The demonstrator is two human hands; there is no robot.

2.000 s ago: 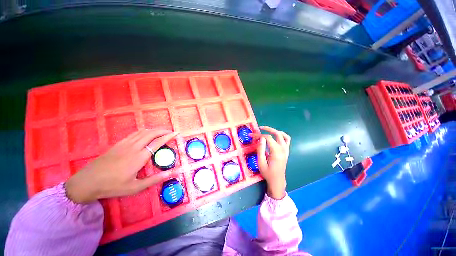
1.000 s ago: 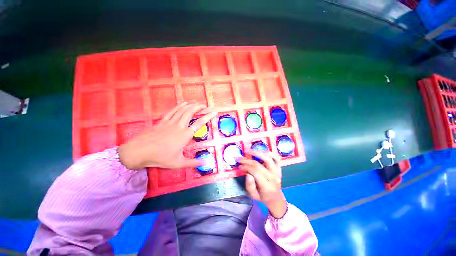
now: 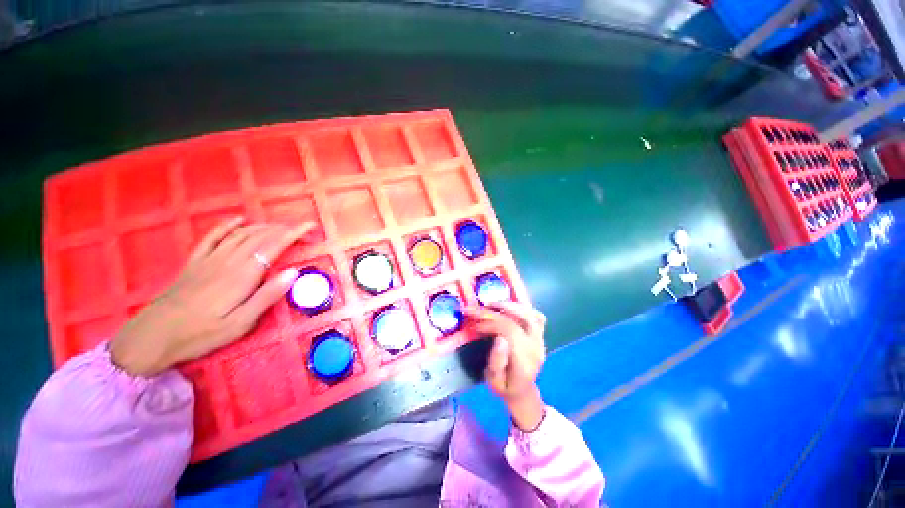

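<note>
A red-orange compartment tray [image 3: 213, 174] lies before me. Several round smartwatch bodies with lit faces sit in the right part of its two nearest rows: one white [image 3: 312, 290], one yellow-orange [image 3: 426, 254], one blue [image 3: 331, 355], others blue or whitish. My left hand [image 3: 213, 293] lies palm down over the tray's left-middle pockets, its fingertips beside the white watch, holding nothing. My right hand [image 3: 514, 347] is at the near right edge, fingers apart and slightly curled, fingertips at the edge of a blue-white watch [image 3: 445, 312] in the nearest row. Whether they touch it is unclear.
The tray lies on a dark green bench [image 3: 585, 189]. To the right are small white round-headed leads [image 3: 675, 258], a black-and-red bin [image 3: 712, 303] at the bench edge, and stacked red trays [image 3: 774, 203] of dark watches. A blue floor [image 3: 685, 397] lies beyond the edge.
My right hand has moved from the far-right watches to the nearest row's second from right. My left fingers have drawn back from the watches. Several faces have changed colour. The view has shifted.
</note>
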